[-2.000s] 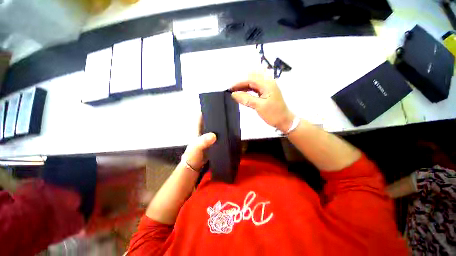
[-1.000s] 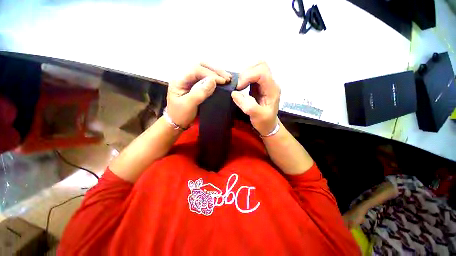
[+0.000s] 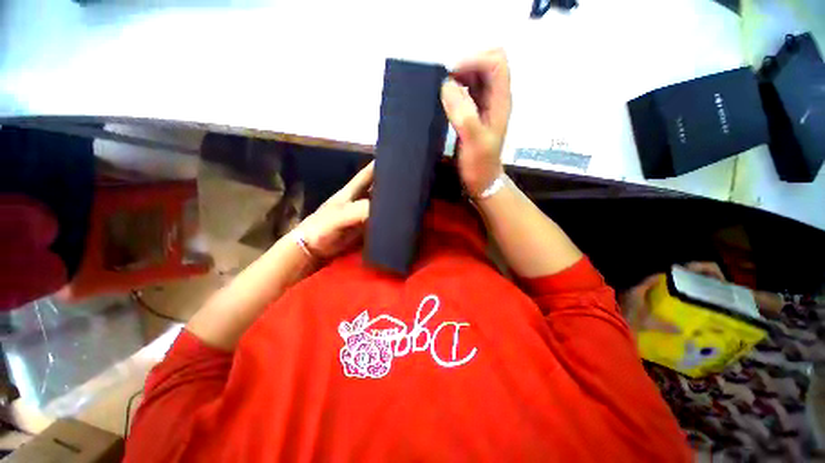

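Observation:
A long black box (image 3: 407, 167) stands out in front of my chest, its far end over the white table's near edge. My left hand (image 3: 344, 217) holds it from the left side near its lower half; the fingertips are hidden behind it. My right hand (image 3: 481, 113) has thumb and fingers pinched at the box's far right corner. What the fingertips pinch there is too small to tell.
Two lettered black boxes, one nearer (image 3: 696, 122) and one beyond it (image 3: 798, 113), lie at the table's right. Black loops (image 3: 552, 7) show at the top edge. A printed label (image 3: 554, 158) is on the white table (image 3: 271, 72). At lower right a person holds a yellow pack (image 3: 692, 330).
My left hand has moved from the box's far end down its left side. The box is tilted differently, showing a long face. The yellow pack has come into fuller view.

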